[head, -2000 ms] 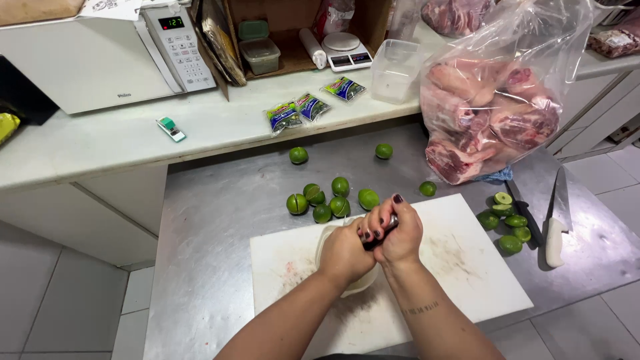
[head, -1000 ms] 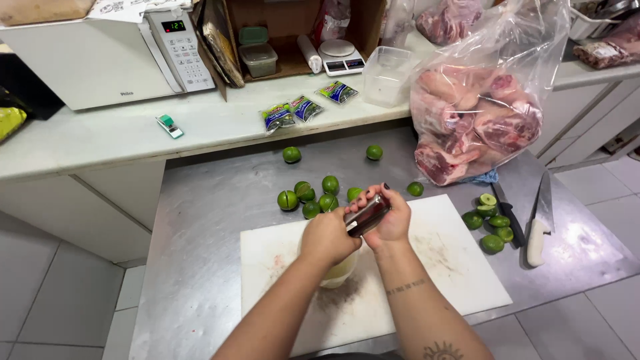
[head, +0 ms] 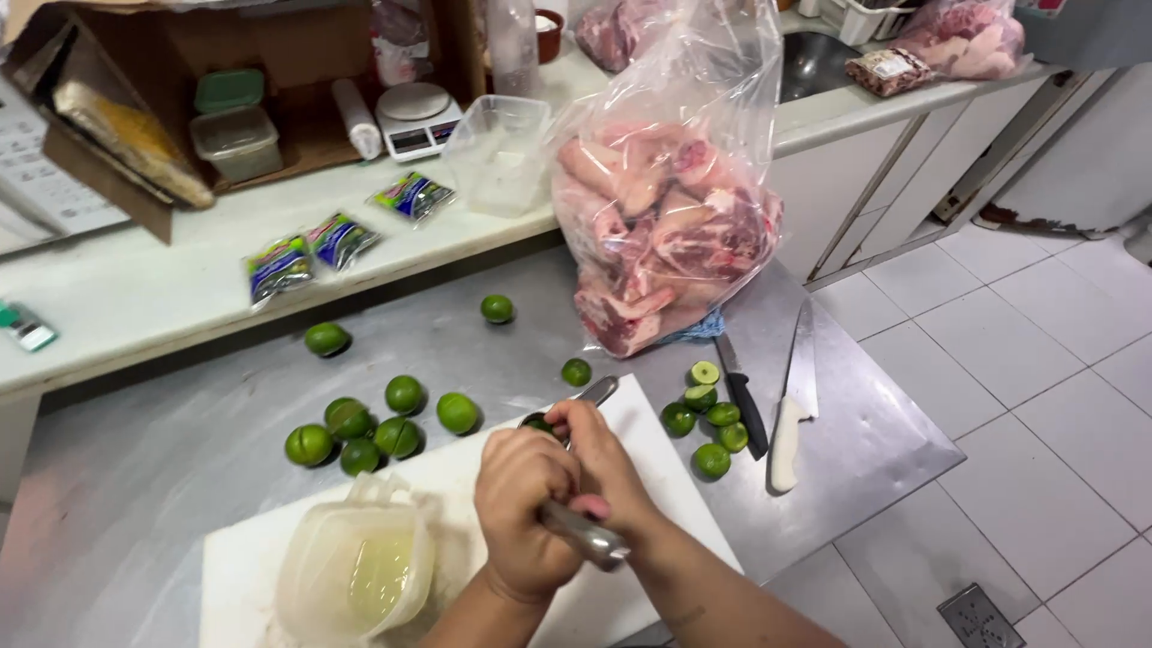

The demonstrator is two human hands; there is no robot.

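My left hand (head: 526,508) is closed around one handle of a metal citrus squeezer (head: 589,537), held over the white cutting board (head: 652,432). My right hand (head: 598,459) is beside it, its fingers at the squeezer's head and other handle, partly hidden; a bit of green lime shows in the cup. To the left, a translucent plastic pitcher (head: 355,571) on the board holds pale yellow-green juice. Several limes (head: 457,412) lie behind the board, some with a cut line. Squeezed lime halves (head: 712,460) are piled to its right.
A black-handled knife (head: 745,405) and a white-handled knife (head: 787,441) lie right of the halves. A clear bag of raw meat (head: 670,234) stands at the table's back, against the counter (head: 162,301). The counter bears seasoning packets (head: 281,268), an empty plastic container (head: 504,162) and a kitchen scale (head: 418,121).
My hands have moved right, away from over the pitcher, and the squeezer has come with them, its handles now spread apart. The view has shifted to the right.
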